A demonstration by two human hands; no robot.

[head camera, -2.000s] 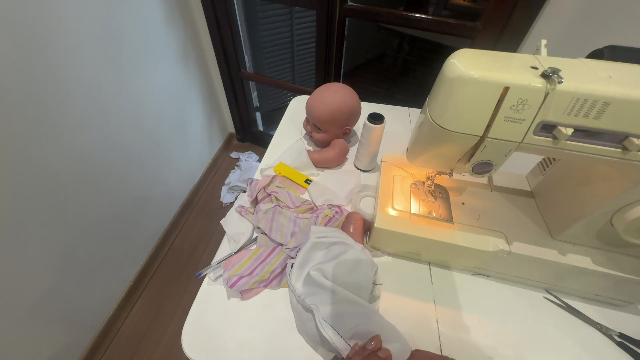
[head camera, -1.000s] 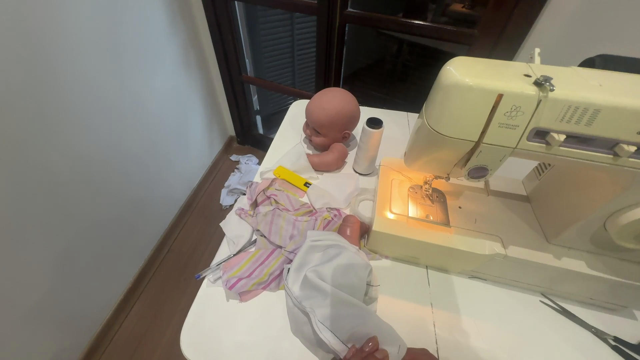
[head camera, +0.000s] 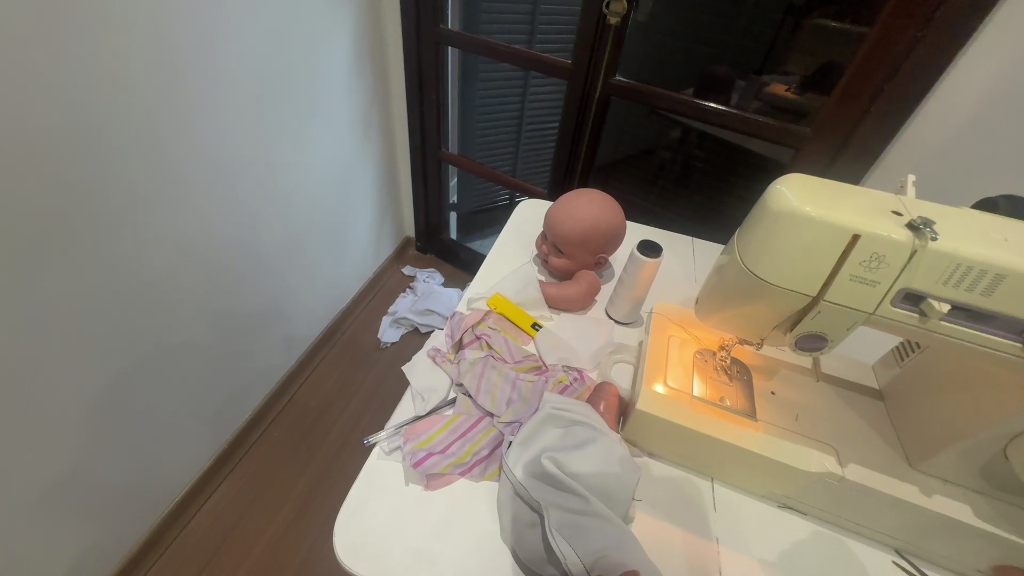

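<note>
Neither my left hand nor my right hand can be made out; small skin-toned slivers at the bottom edge are too cut off to identify. A doll's head point(head camera: 584, 230) and a separate-looking doll limb point(head camera: 572, 291) lie at the table's far corner. Striped pink, yellow and white fabric point(head camera: 496, 376) is heaped nearer, beside another doll limb point(head camera: 606, 404). Pale grey-white fabric point(head camera: 568, 464) with a dark seam line reaches the bottom edge. The sewing machine point(head camera: 808, 264) stands at right with its lamp lit. A white thread spool point(head camera: 634, 282) stands upright between it and the doll's head.
A yellow cutter or similar tool point(head camera: 514, 314) lies on the fabrics. A pen point(head camera: 408, 422) rests near the left edge of the white table point(head camera: 416, 520). Scissor tips point(head camera: 908, 562) show at bottom right. Crumpled cloth point(head camera: 420, 304) lies on the floor by the wall.
The view has tilted upward, so the table things sit lower in it. Most of the scissors and the skin-toned forms at the lower end of the grey-white fabric have left the frame.
</note>
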